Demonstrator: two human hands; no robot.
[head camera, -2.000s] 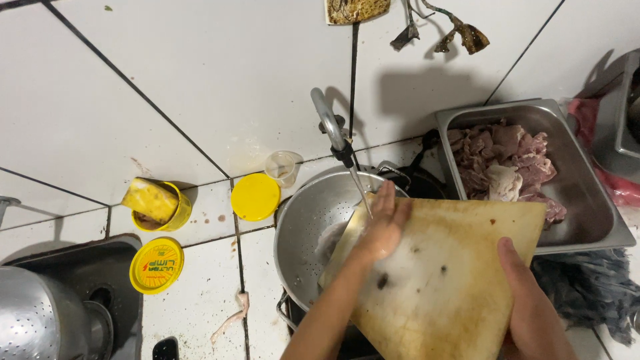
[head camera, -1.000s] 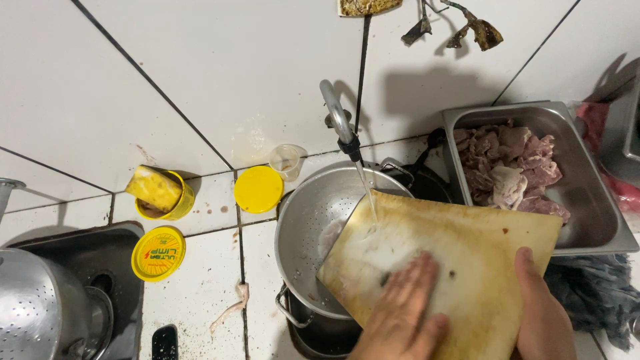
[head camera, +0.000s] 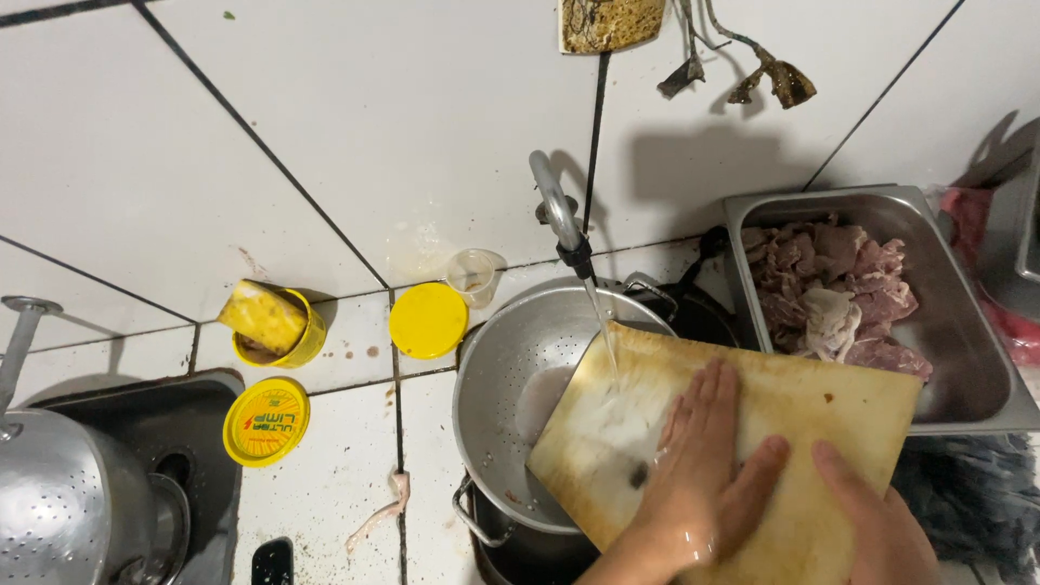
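Observation:
A stained, yellowed cutting board (head camera: 780, 406) is tilted over an aluminum colander (head camera: 496, 406). My left hand (head camera: 699, 471) lies flat on the board's wet face, its fingers slightly spread and pointing toward the tap. My right hand (head camera: 877, 520) grips the board near its lower right edge, thumb on top and the other fingers hidden beneath. Water runs from the curved metal tap (head camera: 556, 203) onto the board's upper left part. Dark marks show on the board beside my left hand. Some cloudy liquid is visible in the colander.
A steel pan (head camera: 967, 390) of raw meat (head camera: 845, 284) stands at right. A yellow tub (head camera: 309, 341) holding a sponge (head camera: 264, 313), two yellow lids (head camera: 429, 321) and a clear cup (head camera: 471, 276) sit at left. Another perforated colander (head camera: 57, 496) is in the left sink (head camera: 215, 406). A black skillet is partly covered.
My left hand has moved across the board, from its upper left part two seconds ago to the lower middle, then up toward the middle. My right hand keeps hold of the board's right side.

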